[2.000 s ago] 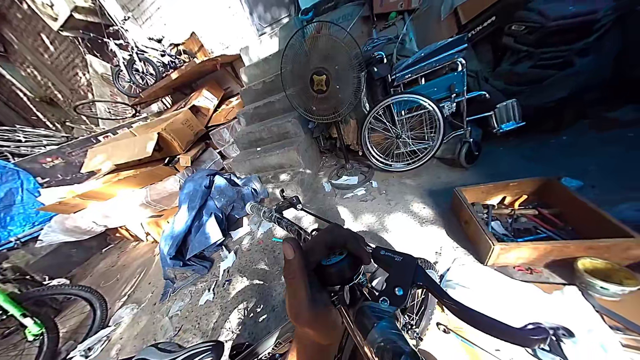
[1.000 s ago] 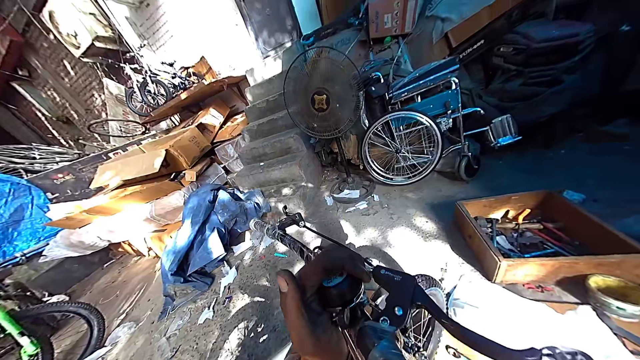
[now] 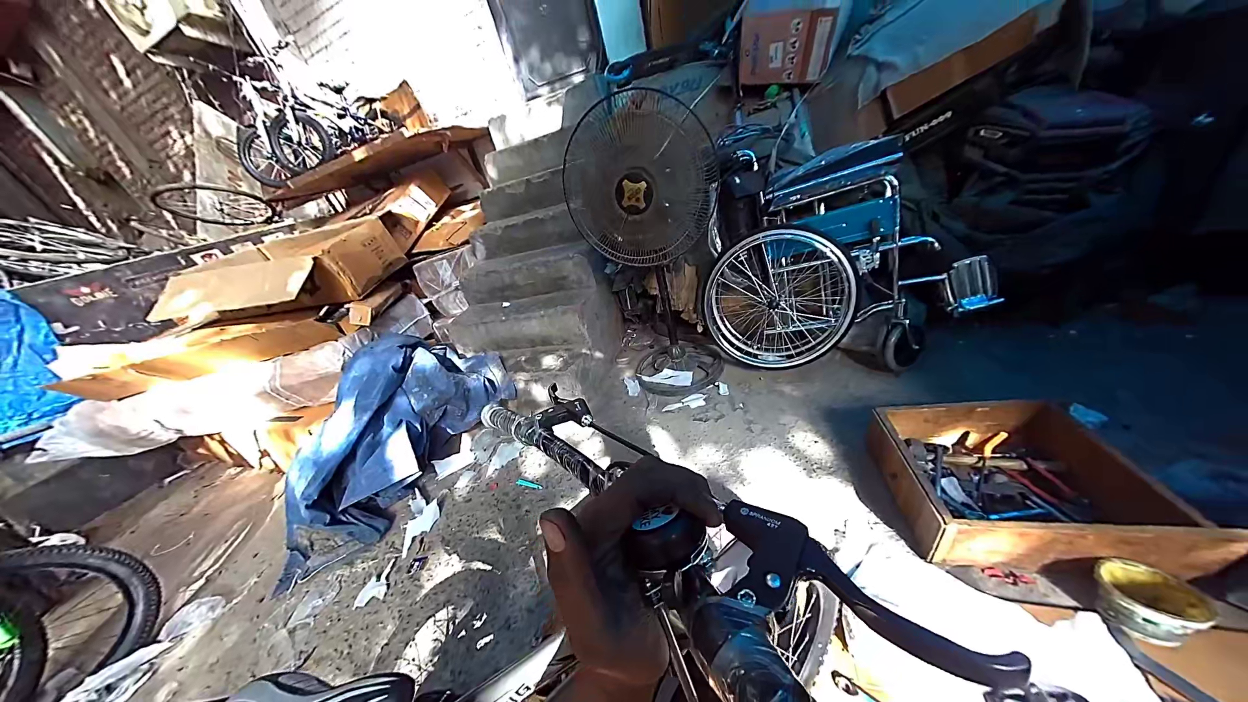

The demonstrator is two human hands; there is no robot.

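My left hand is wrapped around a black bicycle bell on a handlebar, with its fingers curled over the top and its thumb apart at the left. My right hand is not in view. Just right of the bell, a black brake lever extends toward the lower right, beside a bar section wrapped in dark, shiny film. The handlebar's far grip, wrapped in clear film, points up and left with another brake lever by it. Part of a spoked wheel shows beneath.
A wooden box of tools lies right, near a round tub. A wheelchair and pedestal fan stand ahead by concrete steps. Left are blue cloth, cardboard and a bicycle tire. Scraps litter the ground.
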